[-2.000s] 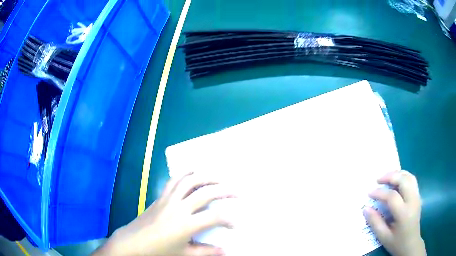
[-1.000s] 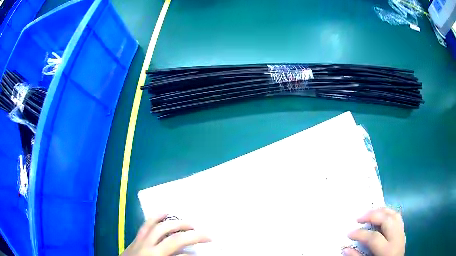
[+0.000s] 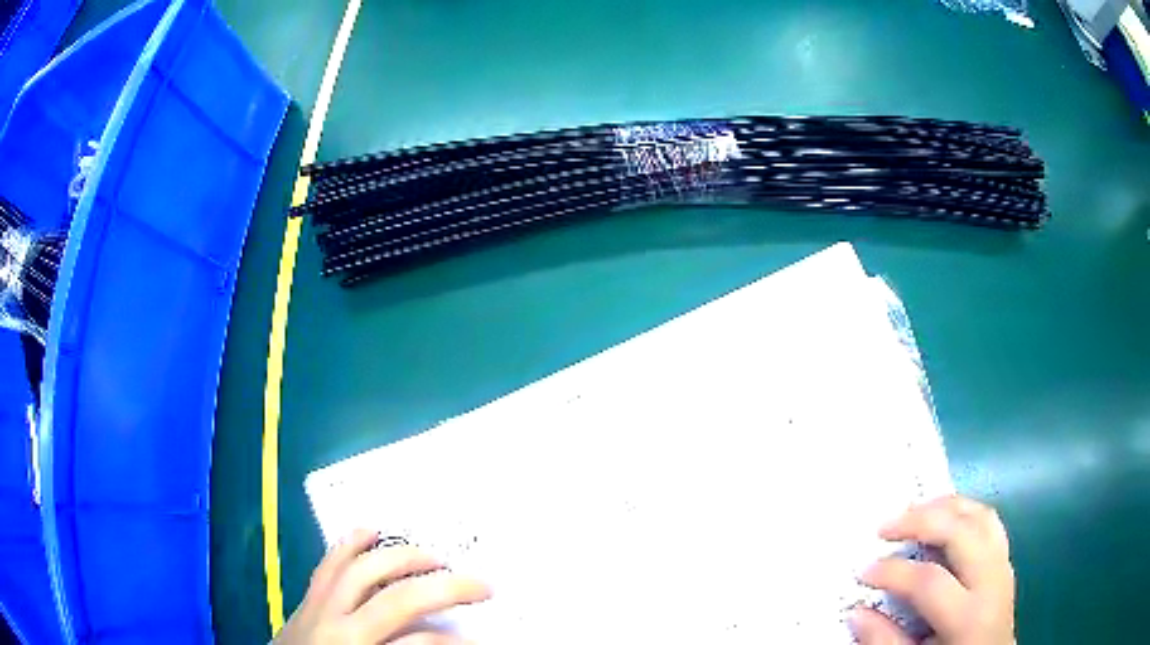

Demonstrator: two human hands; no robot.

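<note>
A large white work drawing (image 3: pixel 656 441) lies tilted in front of me, washed out by glare, with its lower edge cut off by the picture. My left hand (image 3: pixel 385 592) rests on its lower left part, fingers spread on the sheet. My right hand (image 3: pixel 946 573) holds its right edge with bent fingers. Both hands are cut off at the bottom. A long black wire bundle (image 3: pixel 858 164) lies across the green table beyond the sheet, with a shiny clear wrap (image 3: pixel 675 158) around its middle. Neither hand touches it.
A deep blue bin (image 3: pixel 151 328) stands on the left and holds a black wrapped bundle (image 3: pixel 38 271) and white loops. A yellow line (image 3: pixel 274 416) runs along the green table beside it. Clear plastic film (image 3: pixel 996 10) and a pale object (image 3: pixel 1097 23) are at the top right.
The view has shifted, so the bin sits further left. The sheet and both hands appear lower and further left than two seconds ago. Both hands stay on the sheet.
</note>
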